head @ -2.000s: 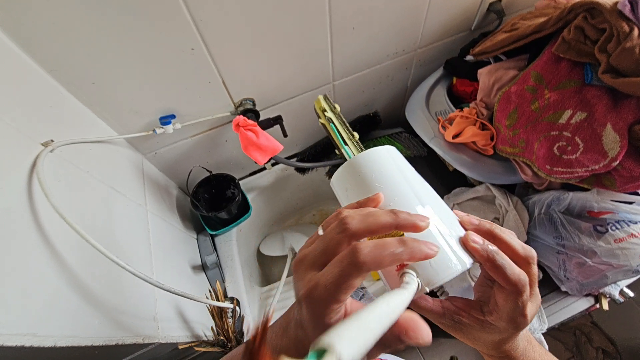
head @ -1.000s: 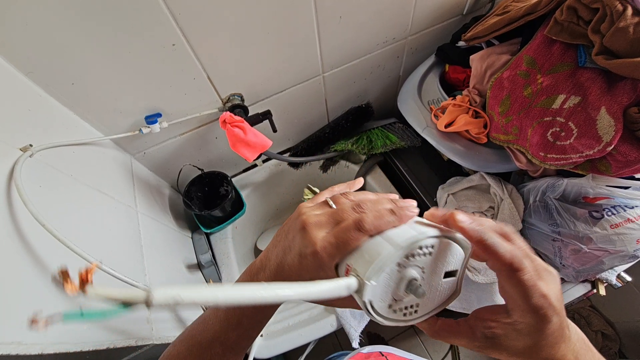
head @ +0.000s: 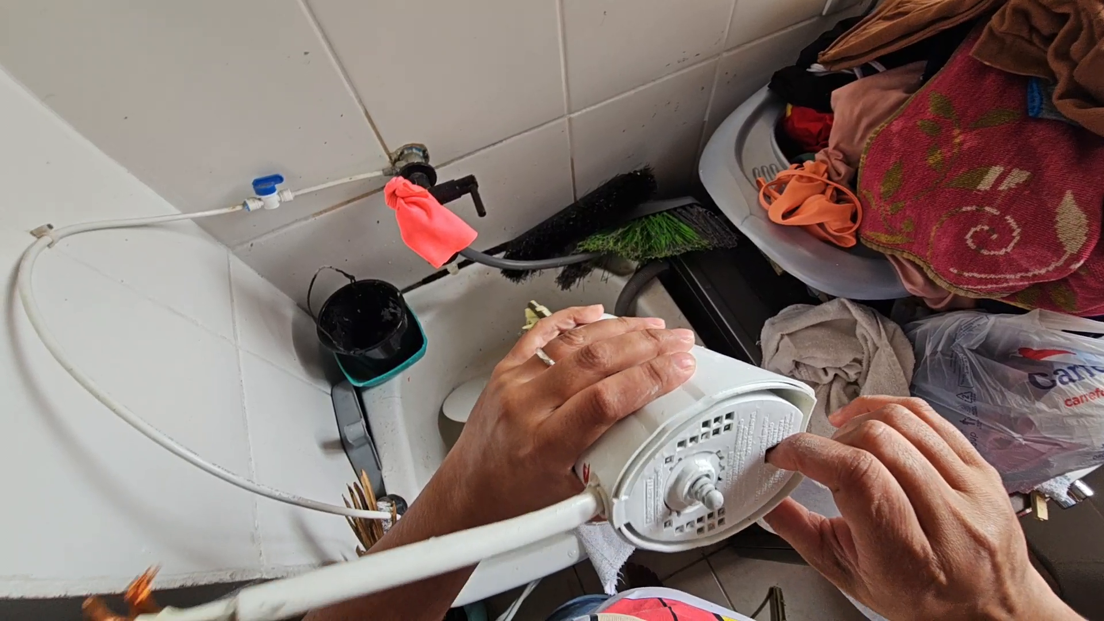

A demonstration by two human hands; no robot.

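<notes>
My left hand (head: 578,397), with a ring on one finger, is wrapped over the side of a white plastic appliance housing (head: 742,371). Its round end cap (head: 707,474) faces me, with small square vents, a central knob and molded writing. The fingertips of my right hand (head: 897,500) touch the cap's right edge, one finger at a dark slot. A thick white cable (head: 414,561) leaves the housing beside the cap, and bare copper strands (head: 129,595) show at its free end. Behind my left hand a brass-coloured part (head: 536,312) is partly visible.
Beyond my hands, a white sink (head: 431,328) holds a black bucket (head: 358,319) and a green-bristled brush (head: 647,235). A black tap (head: 457,191) with a pink cloth (head: 429,222) is on the tiled wall. At right are a laundry basket (head: 742,172) and a plastic bag (head: 992,379). A white tube (head: 103,388) loops at left.
The housing has been turned so its vented end cap faces me. My right hand has moved from holding the housing's side to touching the cap's edge with its fingertips.
</notes>
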